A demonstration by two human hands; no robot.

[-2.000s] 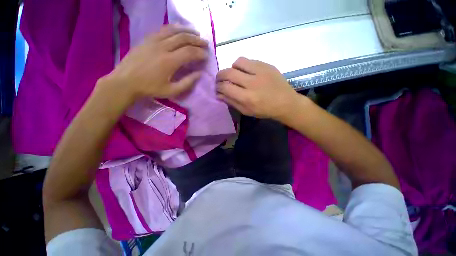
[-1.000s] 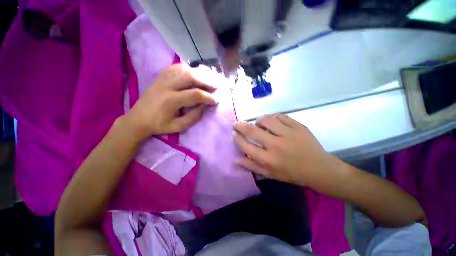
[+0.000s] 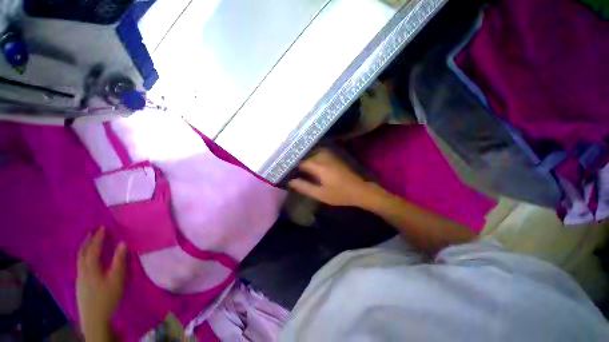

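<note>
The large front panel (image 3: 220, 200) lies from the sewing machine (image 3: 73, 73) down over the table edge, pale pink wrong side up, with a dark magenta right edge. A small magenta pocket bag (image 3: 143, 217) with a pale pink strip lies on it. My left hand (image 3: 100, 270) rests on magenta cloth at the lower left, fingers apart, with no grip visible. My right hand (image 3: 327, 177) is just below the table's front edge, beside the panel's lower right corner. Its fingertips are in shadow, so I cannot tell if they hold anything. The needle area is bright and washed out.
A measuring tape (image 3: 334, 110) runs along the table's front edge. A magenta piece (image 3: 417, 170) lies at the right of my lap. A magenta bundle (image 3: 534, 73) sits on grey, blue-edged cloth (image 3: 467, 127) at the right. Crumpled pale pink pieces (image 3: 247, 314) hang at the bottom.
The view has turned, so the machine now shows at upper left. My left hand has moved away from the needle area to the lower left cloth. My right hand has moved from the tabletop to below its front edge.
</note>
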